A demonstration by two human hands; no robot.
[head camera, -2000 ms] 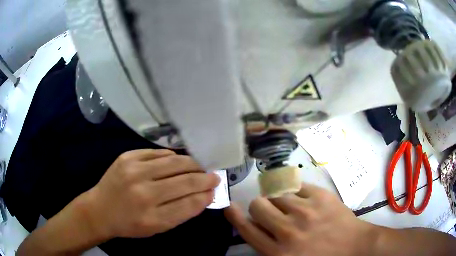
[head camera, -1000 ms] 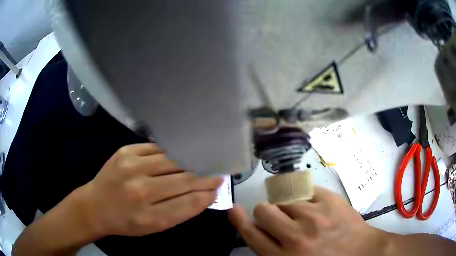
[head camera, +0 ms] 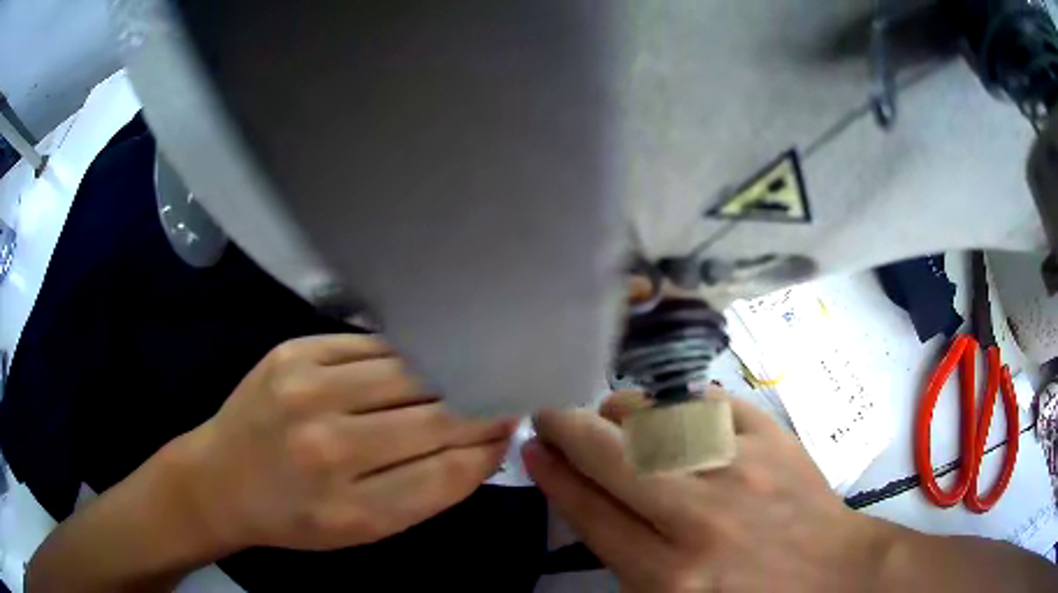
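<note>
A black garment covers the left of the table and runs under my left hand. My left hand lies flat on it, fingertips at a small white care label. My right hand is close beside it, with thumb and forefinger pinched at the label's right side. The label is mostly hidden by my fingers. The off-white sewing machine head hangs over my fingertips and hides the needle and presser foot. The cream tension knob is in front of my right hand.
Scissors with red-orange handles lie at the right. A bundle of white printed labels lies right of the machine head. Black fabric scraps lie behind it. A yellow warning sticker is on the machine.
My right thumb and forefinger have moved up and left onto the label's right side and now cover most of it. My left hand has barely moved. The view has shifted closer to the machine head.
</note>
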